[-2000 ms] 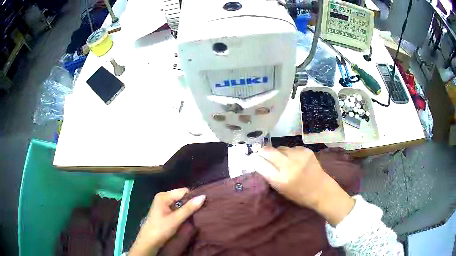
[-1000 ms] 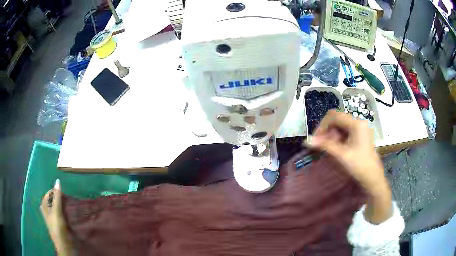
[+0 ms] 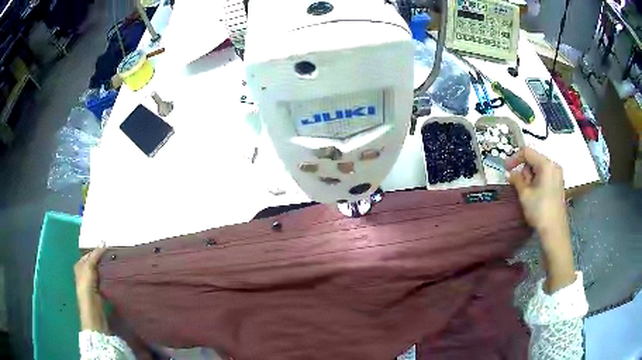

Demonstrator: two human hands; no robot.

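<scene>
The maroon-brown garment is stretched wide, its straight edge passing just below the button clamp and covering the machine bed. Several dark buttons are spaced along that edge. A black label lies near its right end. My left hand pinches the edge's left end. My right hand pinches the right end beside the trays. The white JUKI sewing machine head stands above the middle.
The black-button tray and white-button tray sit behind the garment at right. A phone and yellow tape roll lie left. The green bin is below left. A screwdriver and control panel are at back right.
The garment edge was bunched at the clamp and is now drawn out straight across the bed. My right hand has moved from the clamp to the far right, my left hand to the far left.
</scene>
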